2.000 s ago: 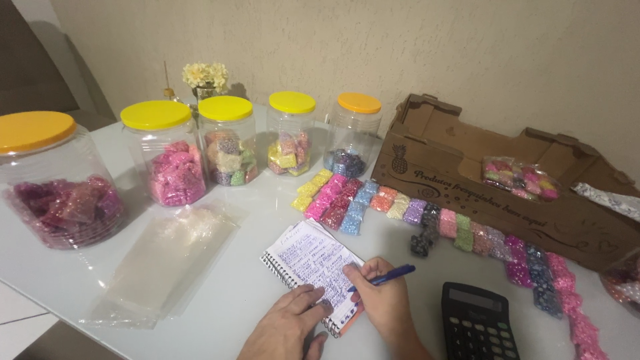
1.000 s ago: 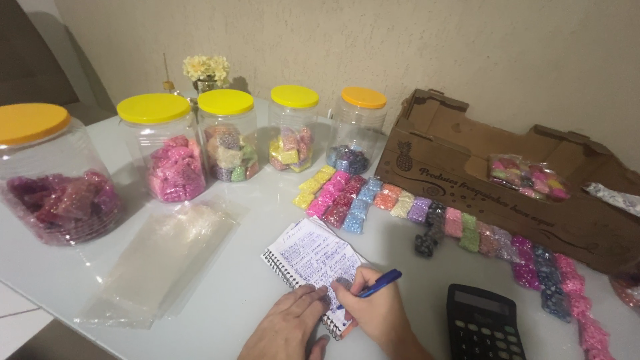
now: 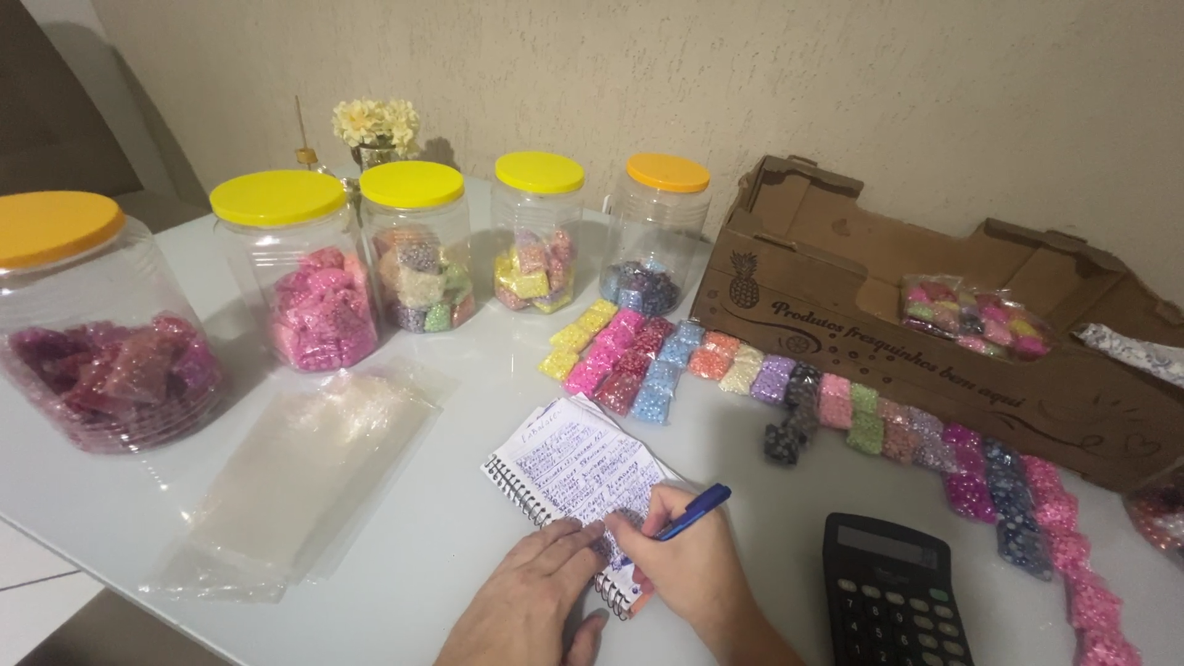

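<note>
A small spiral notebook (image 3: 578, 462) with handwriting on its page lies tilted on the table. My right hand (image 3: 689, 555) grips a blue pen (image 3: 696, 511), its tip hidden behind the fingers over the lower part of the page. My left hand (image 3: 532, 592) rests flat over the notebook's lower left edge and spiral, with the thumb apart from the fingers. To the right of my right hand is a black calculator (image 3: 893, 592). Beyond the notebook, small bags of coloured beads (image 3: 629, 356) lie in rows.
Several clear jars with yellow or orange lids, such as one with pink bags (image 3: 324, 314), stand at the left and back. Clear plastic bags (image 3: 305, 472) lie at left. A cardboard box (image 3: 879, 324) holds a packet of coloured bags (image 3: 971, 316). Flowers (image 3: 376, 125) stand behind.
My right hand has shifted slightly over the page with the pen still in it. My left hand stays on the notebook.
</note>
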